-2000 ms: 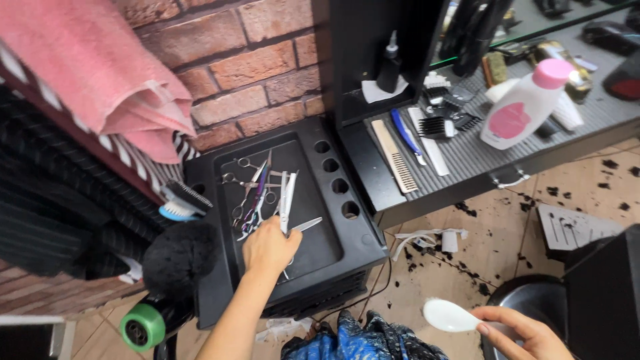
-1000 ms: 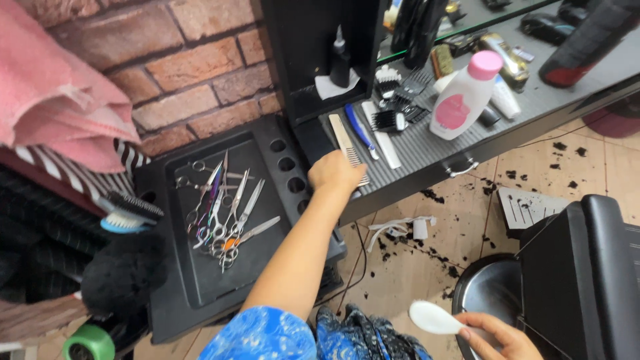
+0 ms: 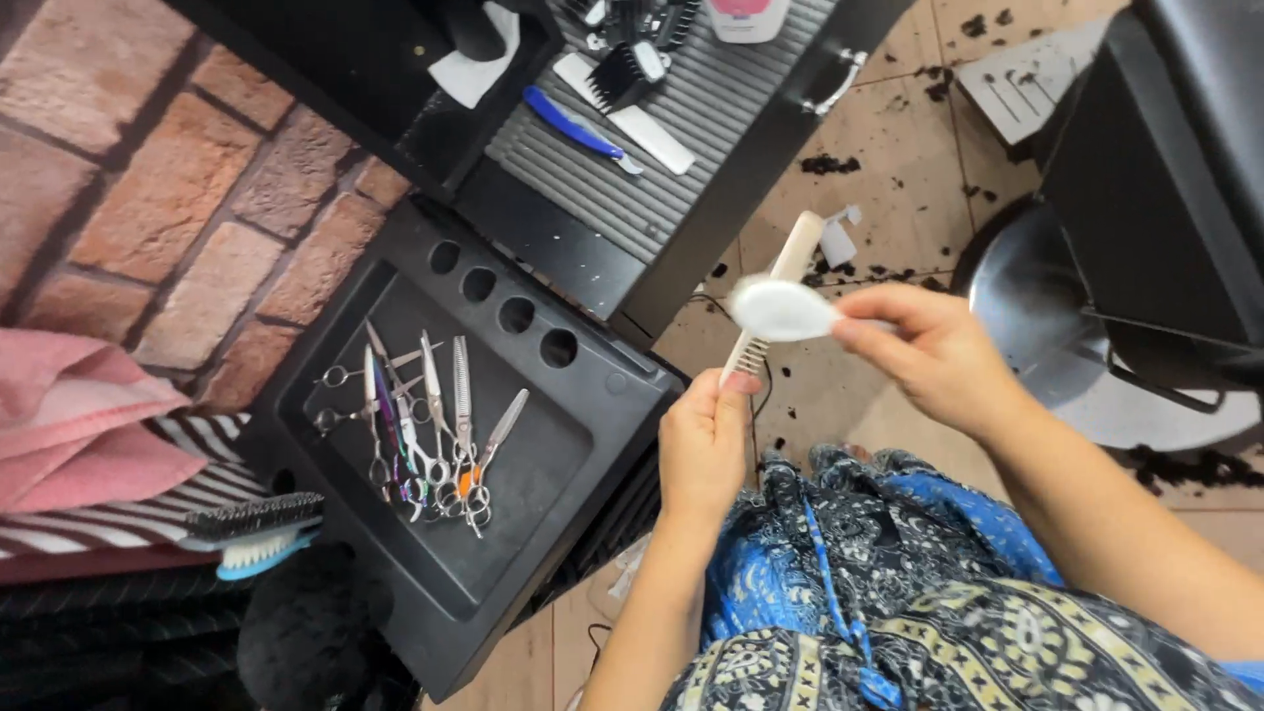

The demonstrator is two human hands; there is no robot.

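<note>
My left hand [image 3: 703, 439] grips a cream wide-tooth comb [image 3: 798, 247] by its toothed end, the plain end pointing up and away. In my right hand [image 3: 923, 346] is a small white brush [image 3: 785, 311], pinched by its handle. Its blurred oval head overlaps the comb in view; whether they touch, I cannot tell. Several hairdressing scissors [image 3: 432, 425] lie in the black trolley tray [image 3: 533, 494] to the left. A blue-handled razor [image 3: 573, 123], a white comb [image 3: 652, 138] and black clipper guards [image 3: 622, 79] rest on the ribbed counter.
Beyond the tray stands a brick wall [image 3: 148, 217]. A pink towel [image 3: 79, 425] and a hairbrush [image 3: 257, 523] are at the left. A black salon chair [image 3: 1155, 197] with a round metal base fills the right. Cut hair [image 3: 829, 164] is scattered over the floor.
My left hand went from the scissors to the cream comb on the counter, and has lifted it off toward my body. My right hand has brought the white brush to the comb.
</note>
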